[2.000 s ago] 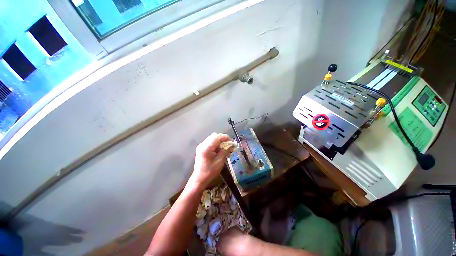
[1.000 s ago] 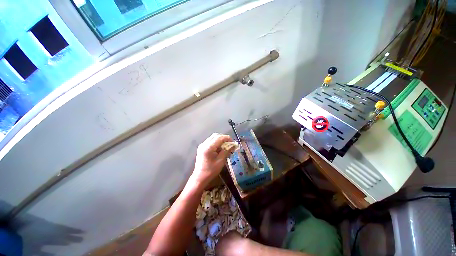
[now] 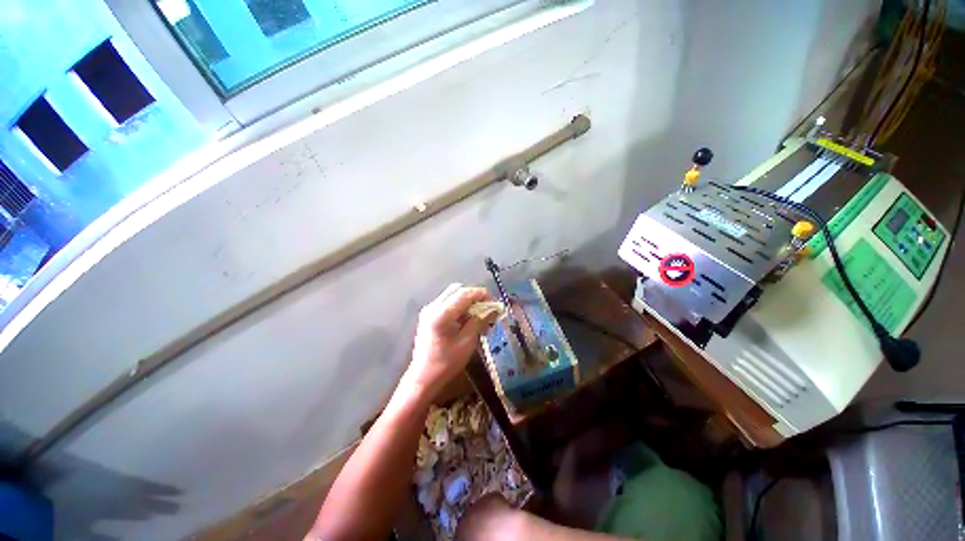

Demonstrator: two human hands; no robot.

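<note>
My left hand (image 3: 449, 330) is raised beside the small blue-sided bench fixture (image 3: 530, 365) and pinches a pale cream piece (image 3: 486, 311) between its fingers, close to the fixture's dark upright rod (image 3: 497, 279). Whether the piece touches the rod cannot be told. Below, the brown box (image 3: 513, 448) holds many loose cream and whitish pieces (image 3: 457, 456). My right hand (image 3: 485, 518) is over the near part of the box at the bottom of the picture. Its fingers are hidden or cut off, so its grip does not show.
The large cream and green machine (image 3: 783, 306) stands on a wooden stand at the right, its black cable hanging over the front. A wall pipe with a valve (image 3: 523, 178) runs behind. A grey plastic stool or crate (image 3: 899, 476) is at the lower right, a blue object (image 3: 23, 509) at the lower left.
The view has shifted slightly. My left hand stays beside the fixture with the cream piece. My right hand has moved slightly lower over the box.
</note>
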